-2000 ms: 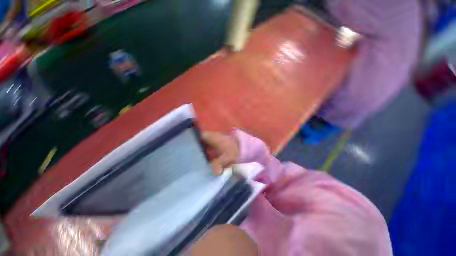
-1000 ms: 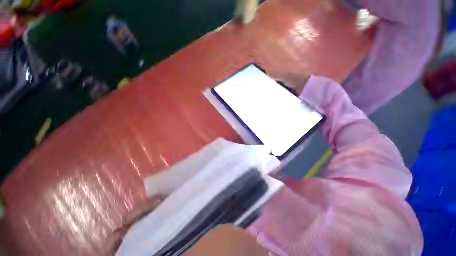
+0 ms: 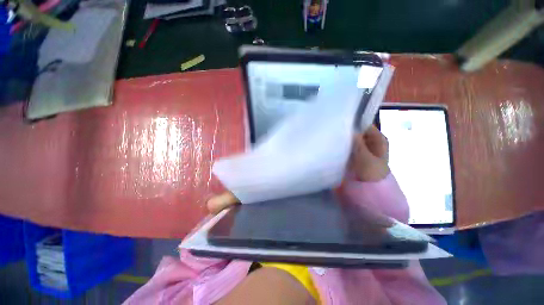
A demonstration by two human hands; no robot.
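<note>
My right hand (image 3: pixel 371 156) grips the right edge of a lit tablet (image 3: pixel 271 77), tilted up above the bench. A thin white sheet (image 3: pixel 292 149) hangs blurred across its screen. My left hand (image 3: pixel 222 202) shows only as fingertips at the left edge of a stack of dark tablets (image 3: pixel 316 229) with white sheets between them, held close to my body. The rest of that hand is hidden. A second lit tablet (image 3: pixel 417 167) lies flat on the orange-red bench (image 3: pixel 161 143), right of my right hand.
A pale board (image 3: pixel 74 89) with a thin black loop lies at the far left. Silver pieces (image 3: pixel 240 19) and a yellow strip (image 3: pixel 192 62) are on the dark green surface. A beige bar (image 3: pixel 501 36) is at the far right. A blue bin (image 3: pixel 77 256) with white-edged contents stands below left.
The view has swung round to face the bench. The lit tablet my right hand was at now lies flat on the right. My right hand now holds another lit tablet, raised near the stack.
</note>
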